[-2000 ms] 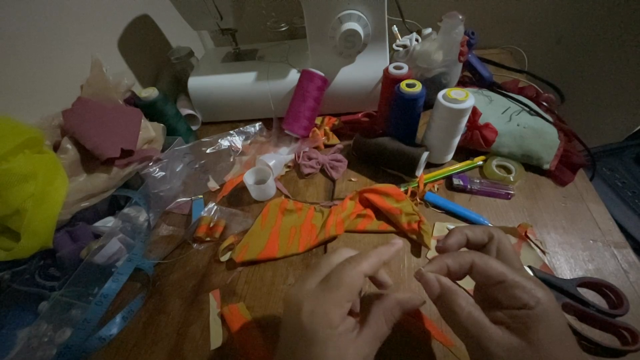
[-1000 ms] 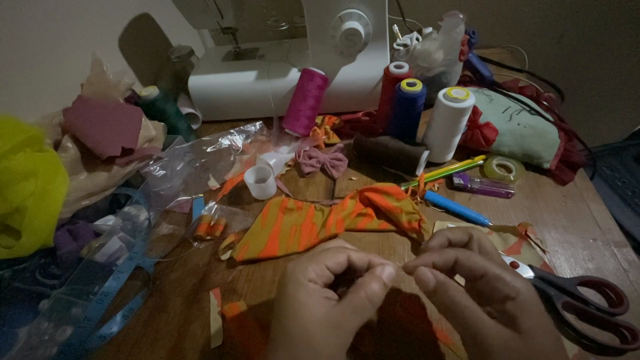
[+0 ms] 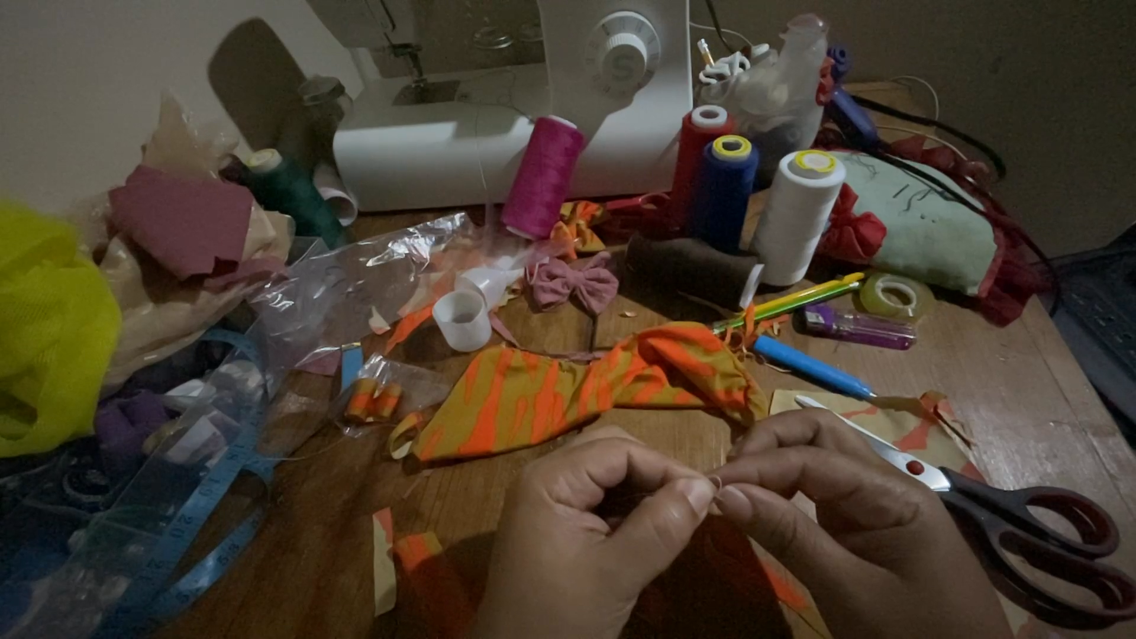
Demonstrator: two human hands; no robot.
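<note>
My left hand (image 3: 603, 524) and my right hand (image 3: 834, 515) meet fingertip to fingertip at the lower middle. Between the pinched thumbs and forefingers a thin thread (image 3: 717, 480) makes a small loop; its ends are hidden. Just beyond the hands lies a sewn piece of orange and olive patterned fabric (image 3: 541, 399). Scissors with dark handles (image 3: 1003, 515) lie to the right of my right hand, blades partly behind it. Strips of the same fabric (image 3: 430, 568) lie left of my left hand.
A white sewing machine (image 3: 444, 155) stands at the back, with a magenta thread spool (image 3: 543, 177), a blue spool (image 3: 729, 195) and a white spool (image 3: 799, 217) before it. A pink bow (image 3: 575, 282), seam ripper (image 3: 812, 366) and lighter (image 3: 859, 327) lie midway. Plastic bags and a blue tape measure (image 3: 191, 532) crowd the left.
Two seconds ago my hands were slightly apart with fingers spread more; now their fingertips are together, pinching the thread. My right hand has shifted little.
</note>
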